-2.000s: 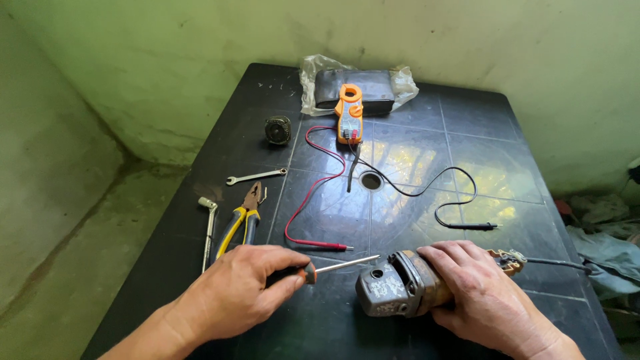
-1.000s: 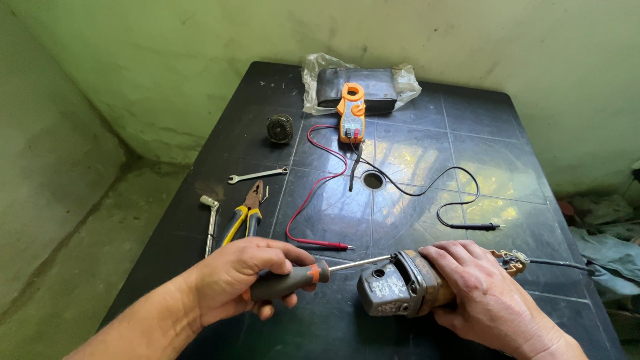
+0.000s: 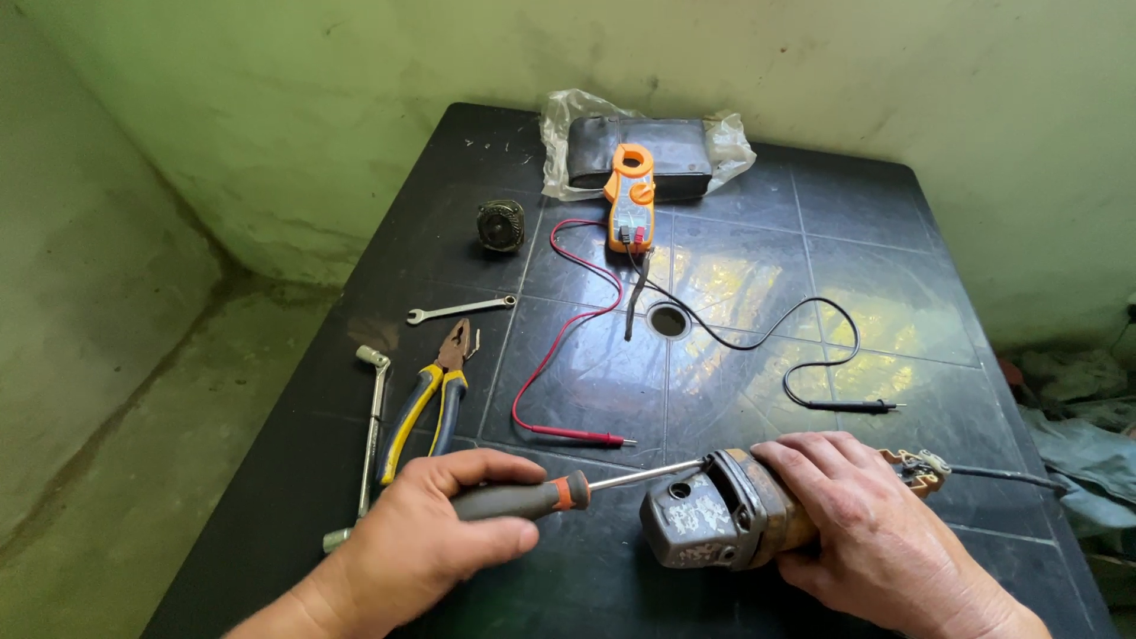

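My left hand (image 3: 461,524) holds a screwdriver (image 3: 524,499) by its grey and orange handle. The shaft points right, its tip at the upper edge of the gear housing of a worn angle grinder (image 3: 701,519). My right hand (image 3: 865,510) grips the grinder's body from above. Exposed parts and a dark cord (image 3: 1003,475) come out of the grinder's rear end. Combination pliers (image 3: 426,399) with yellow and blue handles lie beyond my left hand, beside a socket wrench (image 3: 373,435). A combination wrench (image 3: 461,309) lies farther back.
An orange clamp meter (image 3: 632,204) leans on a black case (image 3: 643,155) in clear plastic. Its red probe (image 3: 577,435) and black probe (image 3: 852,406) lie on the black table (image 3: 568,541). A small dark metal part (image 3: 500,225) stands at back left. The table has a round hole (image 3: 667,320).
The screwdriver has moved from in front of the grinder to the top edge of its gear housing, and my left hand's hold on the handle has shifted. My right hand stays on the grinder.
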